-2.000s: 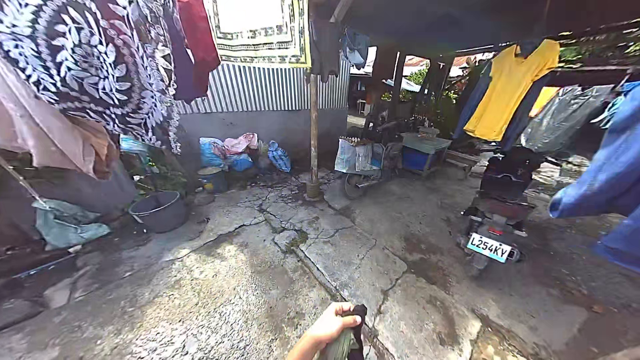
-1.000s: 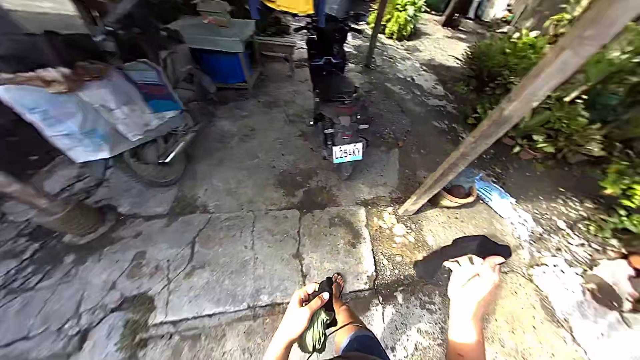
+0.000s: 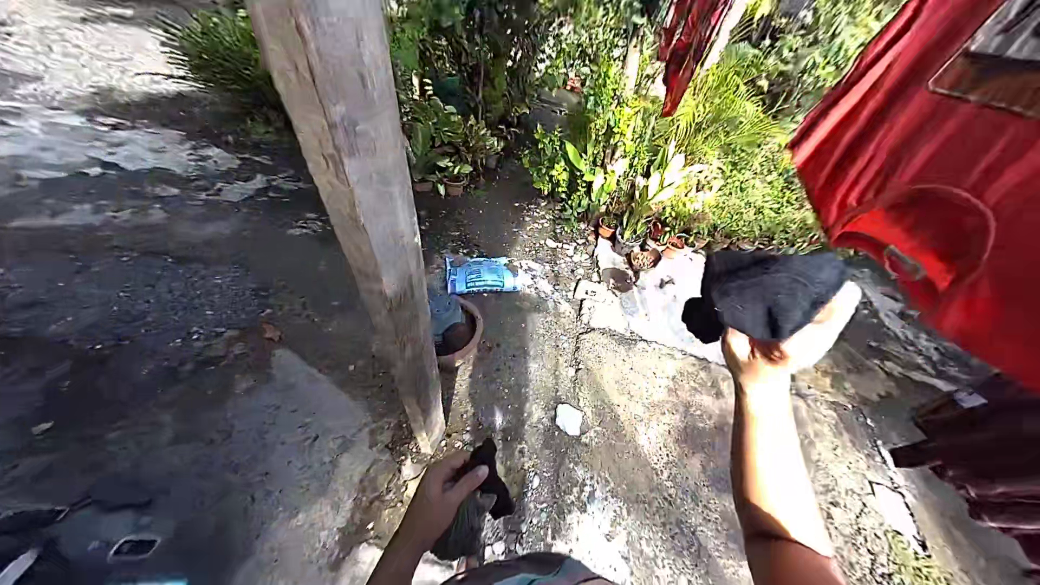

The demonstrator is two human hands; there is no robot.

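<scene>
My left hand [image 3: 445,491] is low in the middle of the view, closed on a bunched dark cloth [image 3: 494,479] whose lower part looks green. Out to the right, my right hand [image 3: 760,357] grips a black cloth [image 3: 756,292] from below. That cloth hangs over the fingers, and a pale part shows at its right side. Just right of it hangs a red garment [image 3: 918,187]. A smaller red cloth [image 3: 686,49] hangs farther back at the top.
A leaning wooden post [image 3: 366,203] stands left of centre, with a round pot [image 3: 467,333] at its right side. Beyond lie a blue printed bag [image 3: 482,275] and potted plants [image 3: 642,191]. Dark maroon cloth [image 3: 983,463] hangs at the lower right.
The view has swung far to the right, from the motorcycle to the plants and red garment. My right hand, low with the black cloth a second ago, is now raised beside the red garment.
</scene>
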